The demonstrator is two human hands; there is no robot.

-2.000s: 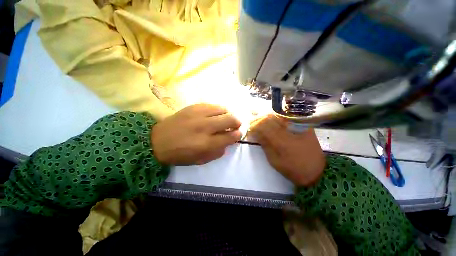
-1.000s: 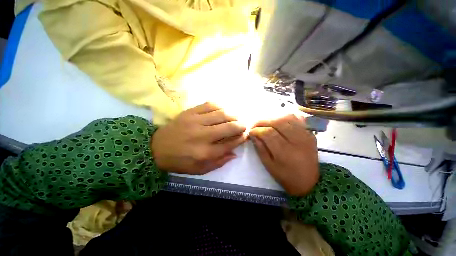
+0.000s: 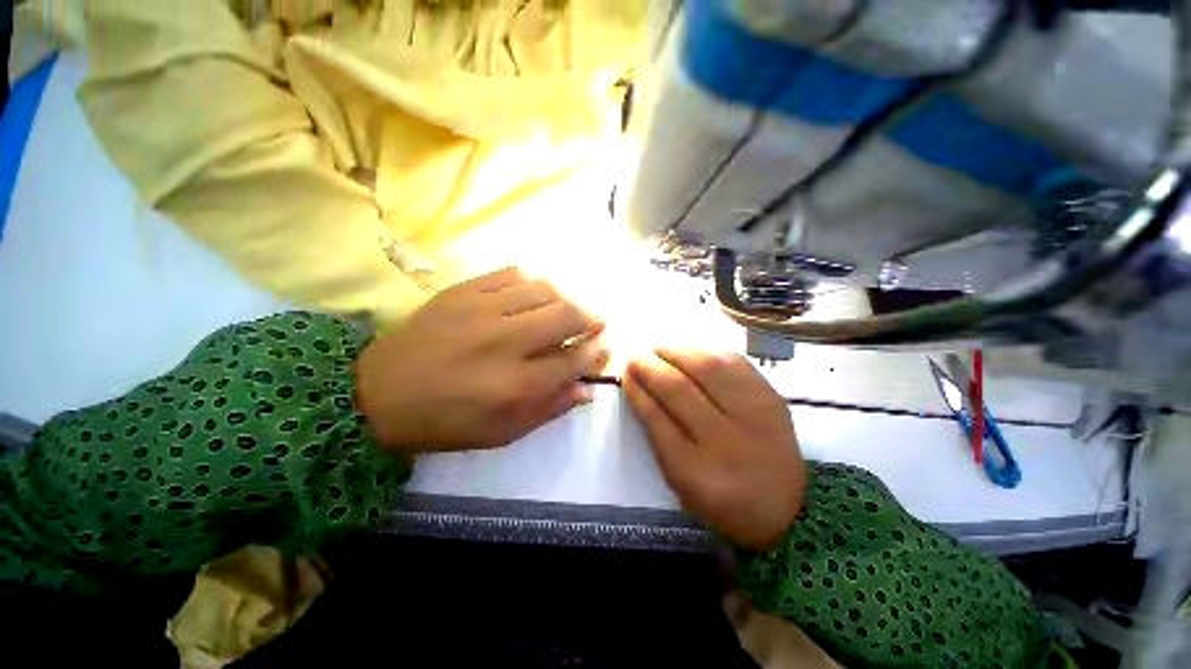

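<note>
A yellow garment piece (image 3: 235, 157) lies on the white table left of the sewing machine, with gathers at its top. Its part near the needle is washed out white by the lamp. My left hand (image 3: 477, 362) lies on the cloth's near edge, fingers bent, fingertips pinching at that edge. My right hand (image 3: 726, 438) is just right of it, in front of the presser foot area, fingertips together and close to the left ones. What the right fingertips hold is hidden in the glare. The machine head (image 3: 836, 131) is white with a blue stripe.
Blue-handled snips (image 3: 999, 457) lie on the table to the right, with a thin red stick (image 3: 977, 408) across them. A grey measuring tape edge (image 3: 549, 528) runs along the table front. More yellow cloth (image 3: 242, 608) hangs below the table at the left. Blue tape (image 3: 24, 124) marks the table's left edge.
The view has shifted slightly. My hands have stayed close together near the needle; my right hand sits a little farther from the machine head and nearer the table front.
</note>
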